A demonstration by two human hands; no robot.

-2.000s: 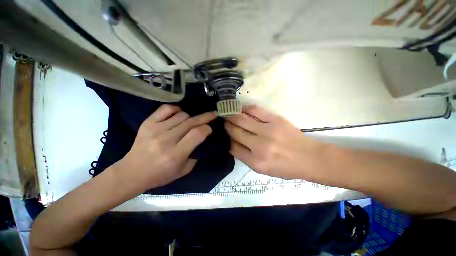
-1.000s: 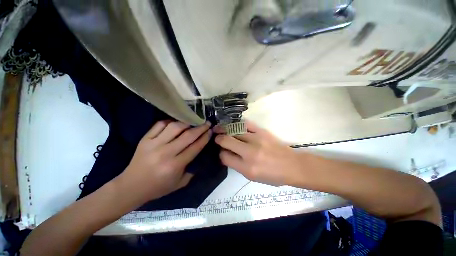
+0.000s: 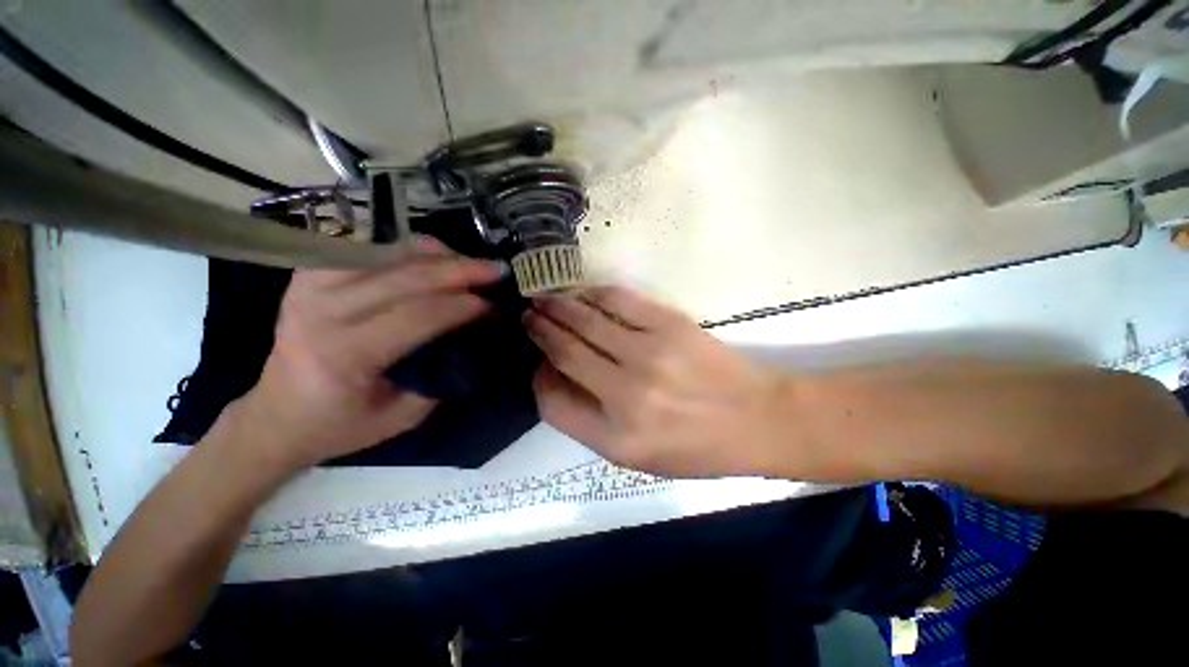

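A black cloth garment piece (image 3: 483, 414) lies on the white table under the cream sewing machine head (image 3: 574, 65). Small scalloped loops show on its left edge. My left hand (image 3: 359, 345) is on the cloth, its thumb and fingers pinching a fold, with fingertips near the tension dial (image 3: 548, 269). My right hand (image 3: 639, 384) holds the cloth's right side, fingertips just below the dial. The dial is nearer the lens than the cloth and hides part of the fingertips' area. The needle and presser foot cannot be seen.
A measuring scale (image 3: 443, 506) runs along the table's front edge. The machine bed (image 3: 808, 196) is at the right. A wooden edge (image 3: 37, 404) is at the far left. A blue perforated basket (image 3: 984, 560) is below the table at the right. Dark cloth lies below the front edge.
The camera view has shifted, so the machine head and dial sit higher and further left. My left hand has bunched the cloth more, and its fingers reach flatter towards the dial. My right hand still holds the cloth.
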